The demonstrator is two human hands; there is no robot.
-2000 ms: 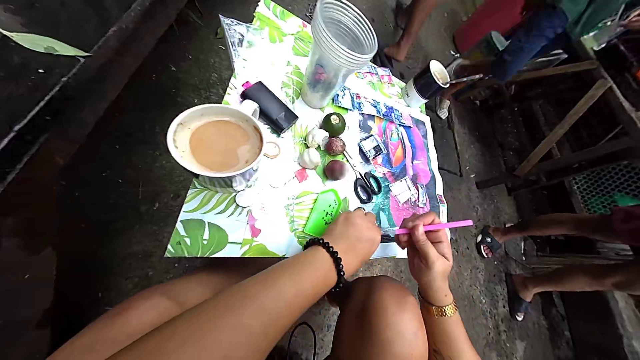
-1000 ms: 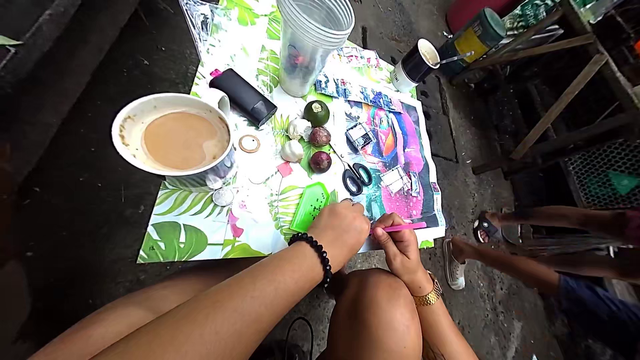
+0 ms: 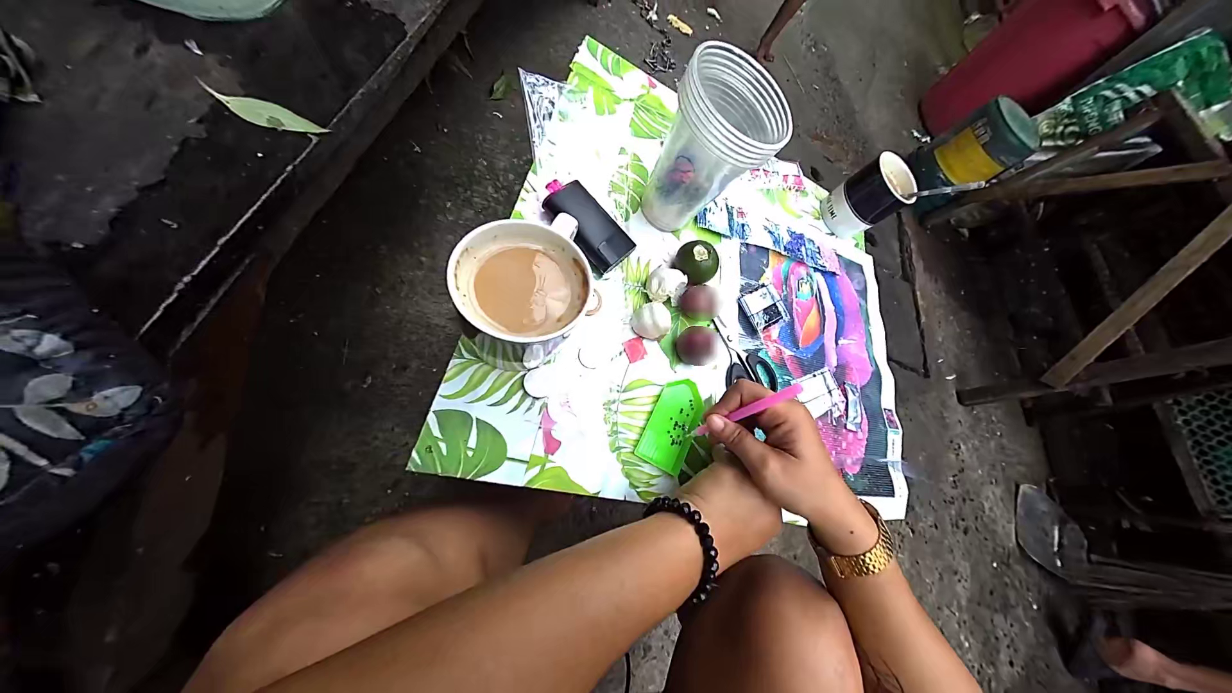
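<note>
My right hand (image 3: 784, 452), with a gold watch at its wrist, grips a pink applicator pen (image 3: 765, 403). The pen's lower end is at a green plastic tray (image 3: 671, 425) holding small dark beads. My left hand (image 3: 736, 505), with a black bead bracelet, lies below and partly behind the right one; its fingers are hidden. Beyond the hands is a diamond-painting canvas (image 3: 847, 337) bearing small packets (image 3: 818, 393). Black-handled scissors (image 3: 749, 370) lie at its left edge, partly covered by my right hand.
A mug of milky coffee (image 3: 520, 332), black case (image 3: 589, 226), garlic bulb (image 3: 652, 320), red onion (image 3: 697, 345), green fruit (image 3: 696, 261) and stacked clear cups (image 3: 712, 135) are on the leaf-print sheet (image 3: 500, 443). A dark cup (image 3: 871, 192) and a wooden frame (image 3: 1145, 289) are at right.
My right hand has moved the pen from over the canvas edge leftward to the green tray, with its tip now down at the beads. The right hand now overlaps the left.
</note>
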